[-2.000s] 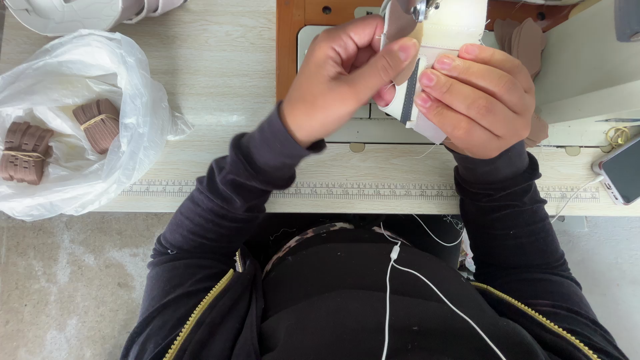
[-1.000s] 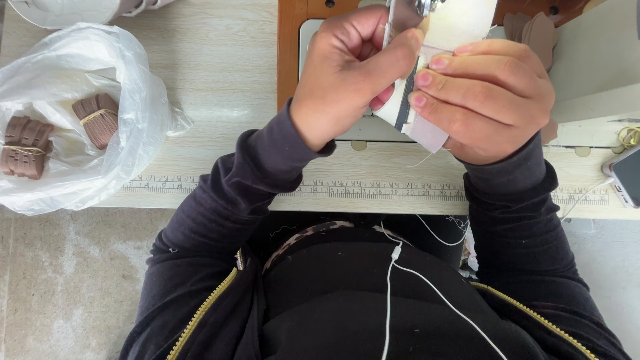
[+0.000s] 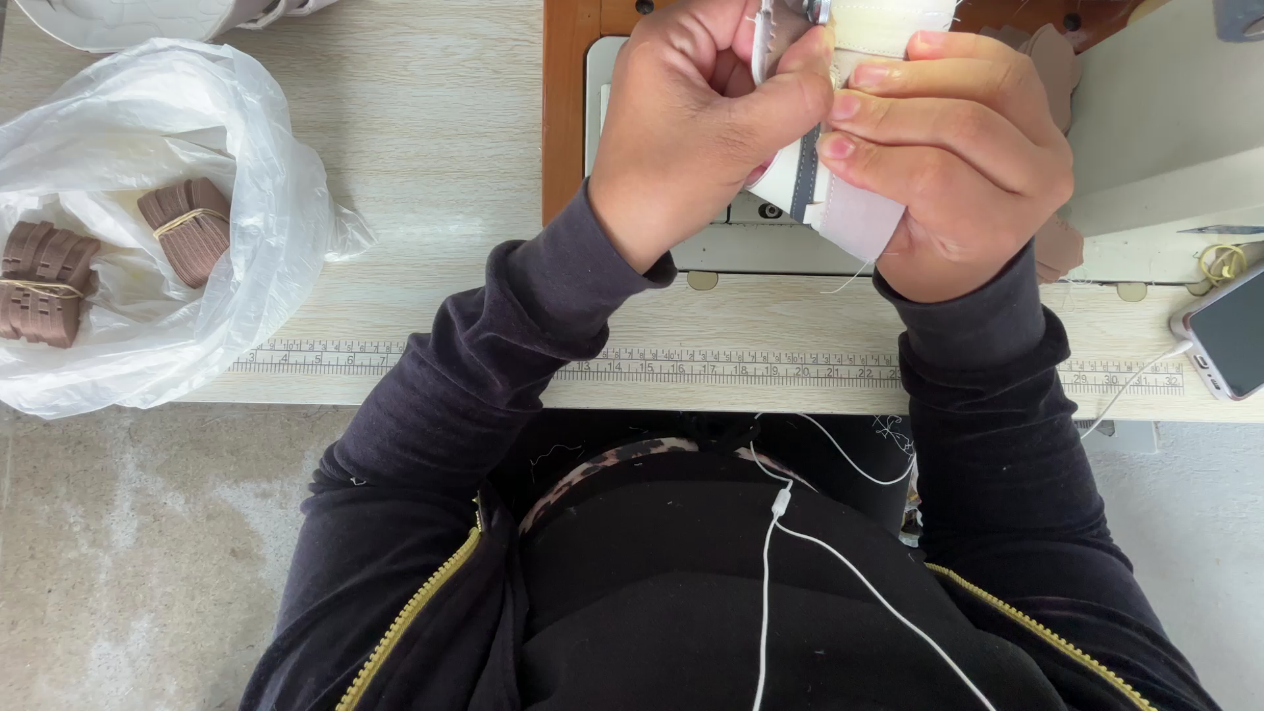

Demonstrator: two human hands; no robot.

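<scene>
Both hands grip one stitched piece (image 3: 861, 209) of off-white and pale material with a dark stitched strip, at the top of the view over the sewing machine bed (image 3: 711, 252). My left hand (image 3: 706, 123) pinches its left edge between thumb and fingers, by a shiny metal machine part (image 3: 819, 10). My right hand (image 3: 953, 158) lies over its right side, fingertips pressing on it near my left thumb. A loose thread hangs from the piece's lower end. The upper edge of the piece is cut off by the frame.
An open plastic bag (image 3: 267, 247) at the left holds brown strip bundles (image 3: 188, 232) tied with bands. A printed ruler (image 3: 731, 371) runs along the table's front edge. Brownish-pink pieces (image 3: 1057, 79) lie behind my right hand. A phone (image 3: 1229, 331) with a white cable is at the right.
Since two seconds ago my right hand has shifted slightly to the right, and my left hand a little too. Both keep hold of the stitched piece.
</scene>
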